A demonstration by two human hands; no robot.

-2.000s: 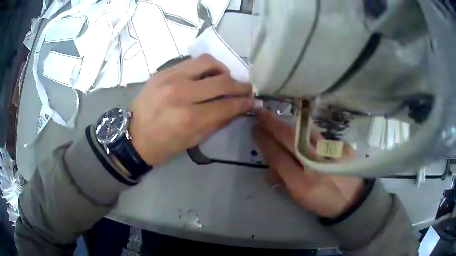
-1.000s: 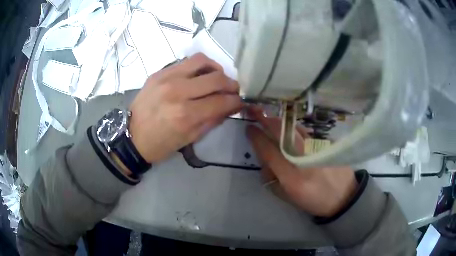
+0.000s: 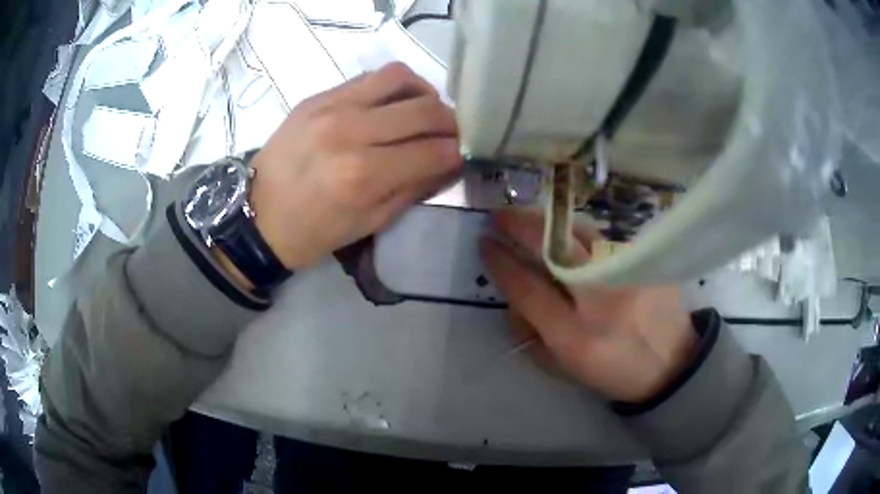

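My left hand (image 3: 357,169) has its fingertips beside the cream sewing machine head (image 3: 579,77), with a small white tab piece (image 3: 447,193) showing under them. The needle area is mostly hidden by the head. My right hand (image 3: 589,314) lies right of the left, its fingers curled over the grey throat plate (image 3: 429,256). A thin light sliver, like an awl (image 3: 520,346), sticks out below its fingers. Its fingertips are partly behind the cream take-up guard (image 3: 560,232).
Overlapping sewn white tabs (image 3: 280,58) lie at the upper left, with a loose white tape (image 3: 77,183) curling at their left edge. White strips (image 3: 796,270) lie at the right. A ruffled white scrap bundle (image 3: 19,357) hangs at the left table edge (image 3: 289,431).
My left hand has moved slightly up, away from my right hand, and the gap between them shows more of the plate. The machine head has shifted left in view, and the right-hand strips show differently.
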